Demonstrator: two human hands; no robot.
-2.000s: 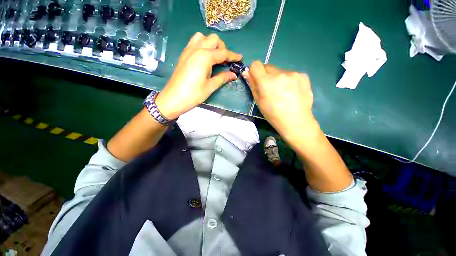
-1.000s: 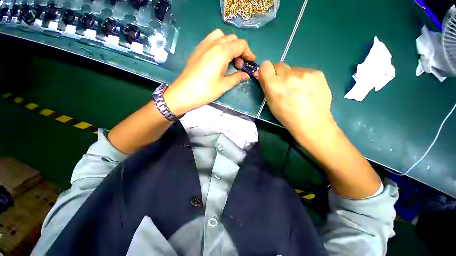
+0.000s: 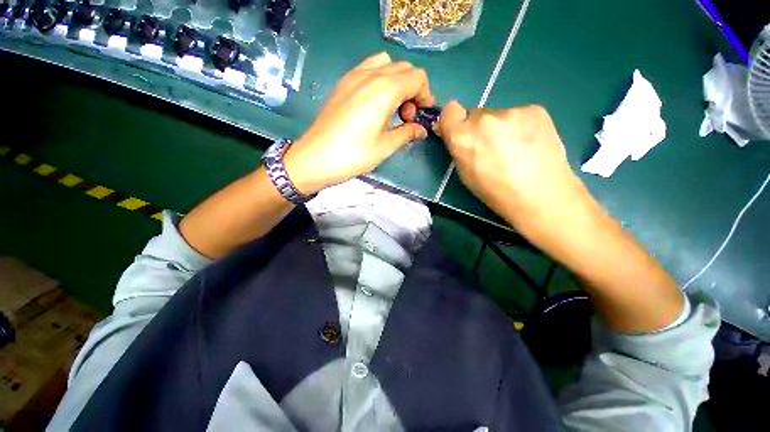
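A small black housing (image 3: 427,116) is held over the green bench near its front edge. My left hand (image 3: 365,118), with a metal watch on the wrist, pinches it between thumb and fingers. My right hand (image 3: 504,152) is closed at the housing's right side, its fingertips against it. A small pale bit shows at the right fingertips; whether the right hand holds a tool is hidden by the fingers. A clear bag of tiny gold pieces (image 3: 429,17) lies beyond the hands.
A clear blister tray (image 3: 253,78) with black units lies at the left. White crumpled paper (image 3: 629,126) lies at the right. A fan (image 3: 760,80) beside white crumpled material and a white cable (image 3: 733,232) are at the far right. Boxes (image 3: 51,337) are below left.
The bench items shifted right in the view, and the tray moved up. Both hands moved slightly right with the housing between them. The right forearm now reaches further out to the right.
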